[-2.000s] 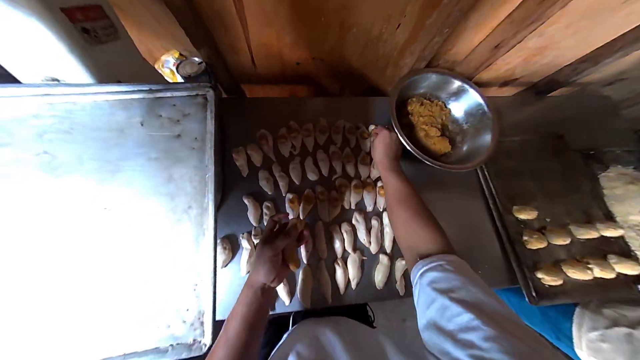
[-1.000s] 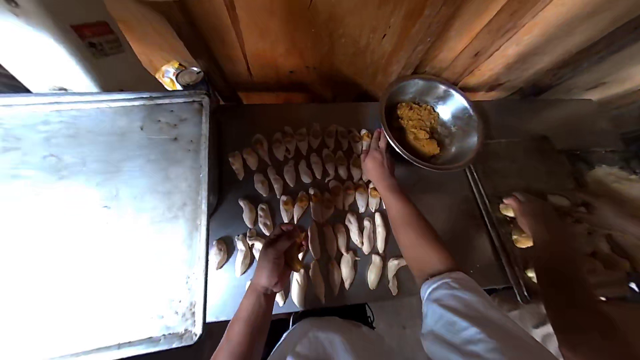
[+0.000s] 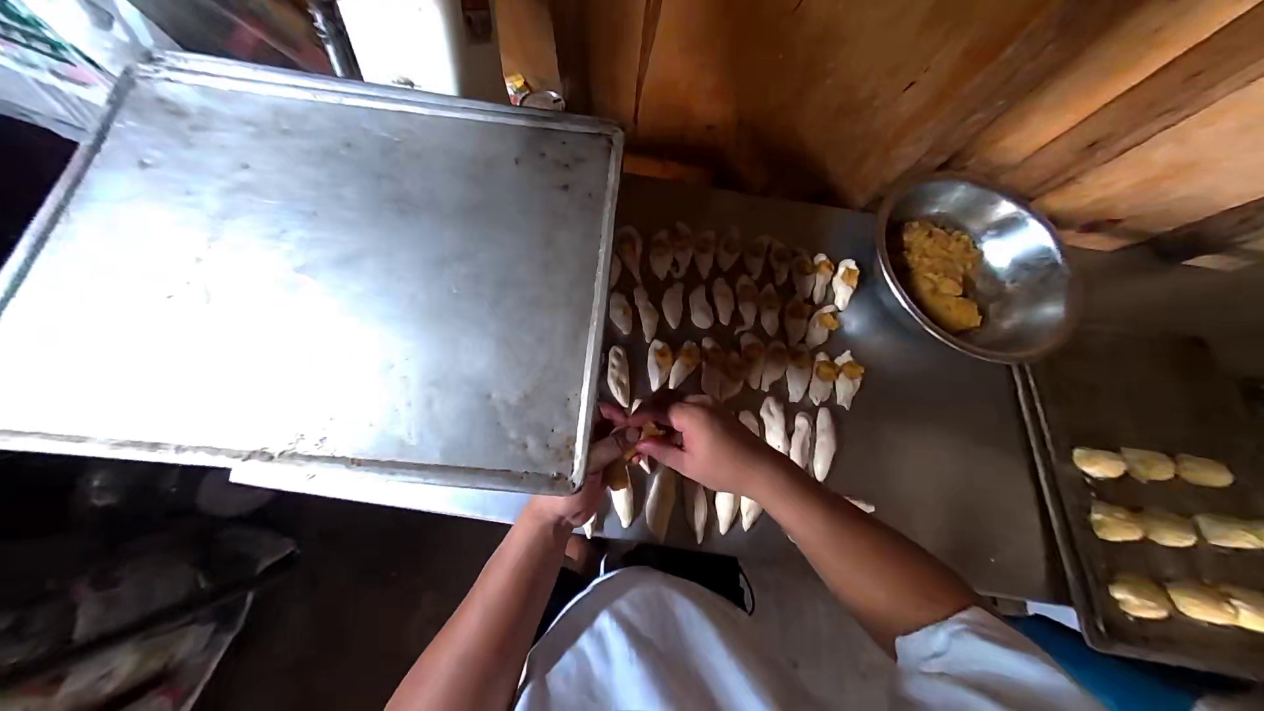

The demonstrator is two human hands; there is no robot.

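Note:
Rows of oval dough pieces [image 3: 825, 442] lie on the dark metal table, several topped with yellow-orange filling. My left hand [image 3: 583, 489], partly hidden beside the tray corner, holds a lump of yellow filling [image 3: 649, 432] near the rows' lower left. Reaching across from the right, my right hand [image 3: 706, 439] has its fingers on the same lump, touching my left fingers. A steel bowl [image 3: 1022, 262] with yellow-orange filling [image 3: 938, 272] inside stands at the upper right, away from both hands.
A large metal baking tray [image 3: 395, 247] covers the left side, its right edge beside the dough rows. At the right, another dark tray [image 3: 1062, 523] holds yellowish dough pieces [image 3: 1145, 464]. A wooden wall [image 3: 810, 89] rises behind the table. A can [image 3: 542, 100] stands at the back.
My right hand has moved from the top right of the dough rows down to my left hand. Dough near the bowl now bears filling. The other person's arm over the right tray has left. The view has shifted.

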